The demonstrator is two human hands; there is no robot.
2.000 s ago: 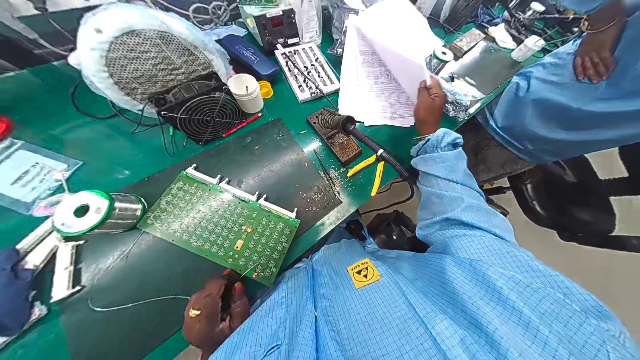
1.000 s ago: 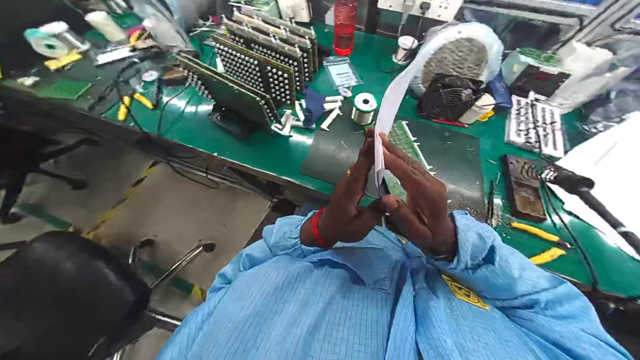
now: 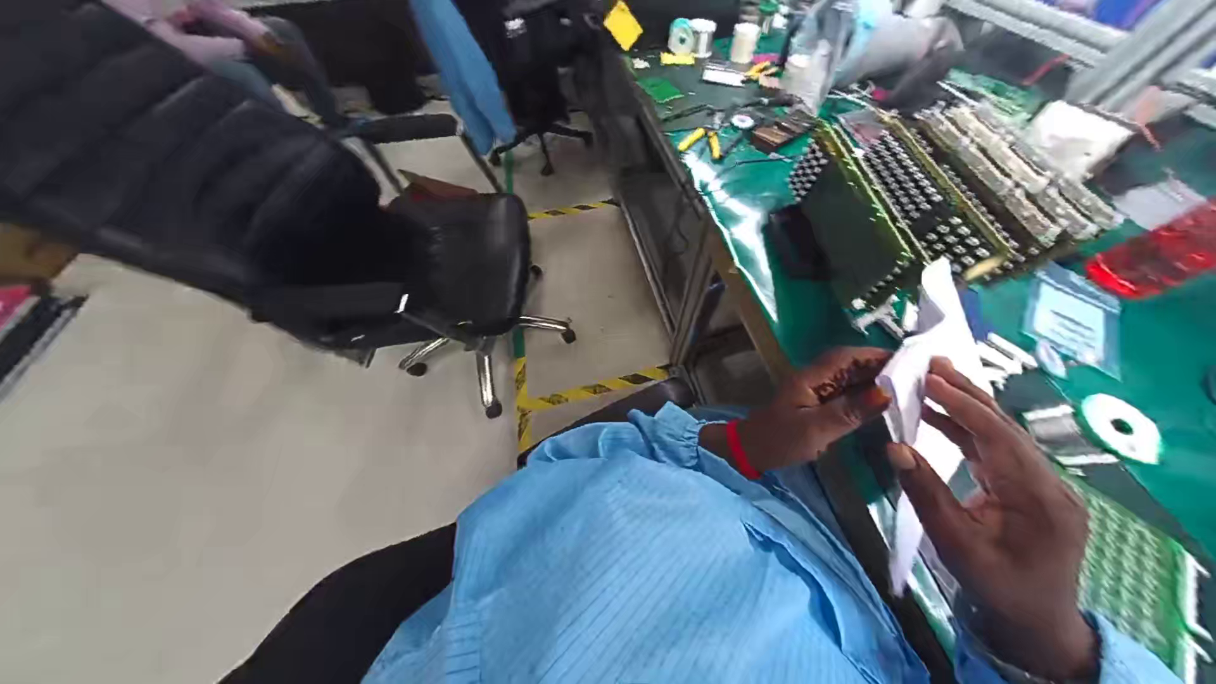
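Observation:
White paper sheets (image 3: pixel 936 380), folded or curled, are held upright between my two hands at the bench's near edge. My left hand (image 3: pixel 807 408), with a red band at the wrist, pinches the left side of the paper. On the right side, my right hand (image 3: pixel 997 513) has its fingers and thumb against the paper. A green circuit board (image 3: pixel 1126 570) lies on the bench beyond my right hand, partly hidden by it. A solder wire spool (image 3: pixel 1121 427) is just above that board.
Upright circuit boards (image 3: pixel 893 209) stand in a row on the green bench mat. A red bottle (image 3: pixel 1154 252) and a plastic bag (image 3: pixel 1073 318) are at the right. Yellow-handled pliers (image 3: pixel 698 141) lie farther along. A black wheeled chair (image 3: pixel 475 256) stands on the floor at left.
Two seconds ago my right hand held the papers at the bench's far right and my left was at the circuit board; now both hold paper. The view has swung far left.

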